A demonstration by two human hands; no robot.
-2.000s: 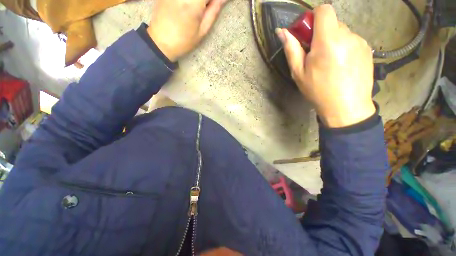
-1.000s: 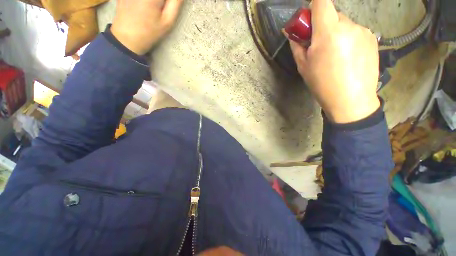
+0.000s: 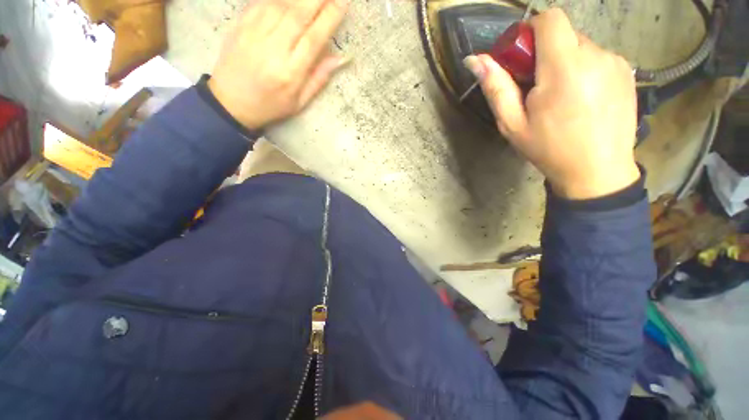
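Note:
My right hand [image 3: 575, 107] is closed around the red handle of the steam iron [image 3: 480, 37] at the upper right. The iron's dark, pale-rimmed body stands over the speckled pale cloth of the table [image 3: 394, 123]. My left hand [image 3: 275, 66] lies over the cloth at the upper left, palm down, fingers pointing up and right, some cut off by the top edge. No garment piece shows under it. A tan suede-like piece [image 3: 127, 33] hangs at the table's far left edge.
A ribbed steam hose [image 3: 677, 72] curves behind the iron. A thin wooden stick [image 3: 476, 266] lies near the table's front edge, beside a dark thin object. Crumpled tan pieces [image 3: 669, 225] lie at right. A red crate [image 3: 11, 135] stands at far left.
My left hand moved left, then back right and slightly down, its fingers now more spread. The iron and my right hand have shifted slightly right. The view has shifted a little.

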